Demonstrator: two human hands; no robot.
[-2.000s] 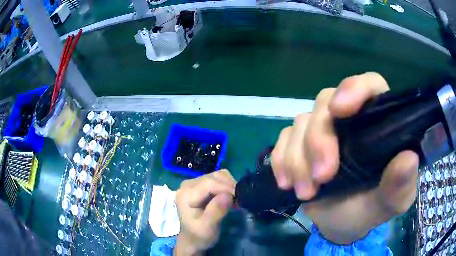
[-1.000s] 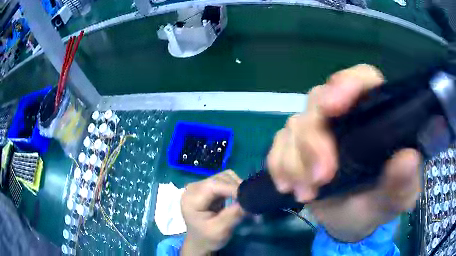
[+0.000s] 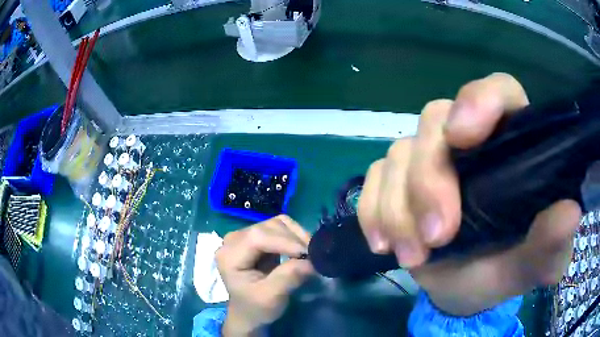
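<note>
My right hand (image 3: 421,191) is wrapped around a thick black electric screwdriver (image 3: 520,178), which points down to the left. My left hand (image 3: 263,263) is at the screwdriver's tip, with thumb and index finger pinched around something small and dark that is too small to name. Part of a dark object, perhaps a housing, shows behind the screwdriver (image 3: 350,194); most of it is hidden. A thin dark wire comes out below the screwdriver.
Blue bin (image 3: 253,183) with small black and shiny parts sits ahead. White wipe (image 3: 209,266) lies left of my left hand. Motor blister trays stand left (image 3: 158,217) and right (image 3: 579,276). A jar with red-handled tools (image 3: 71,145) is far left. A white-and-black unit (image 3: 266,39) lies beyond the rail.
The white-and-black unit beyond the rail has moved right and farther up in the picture. Both hands keep their hold at the screwdriver; the view has shifted slightly.
</note>
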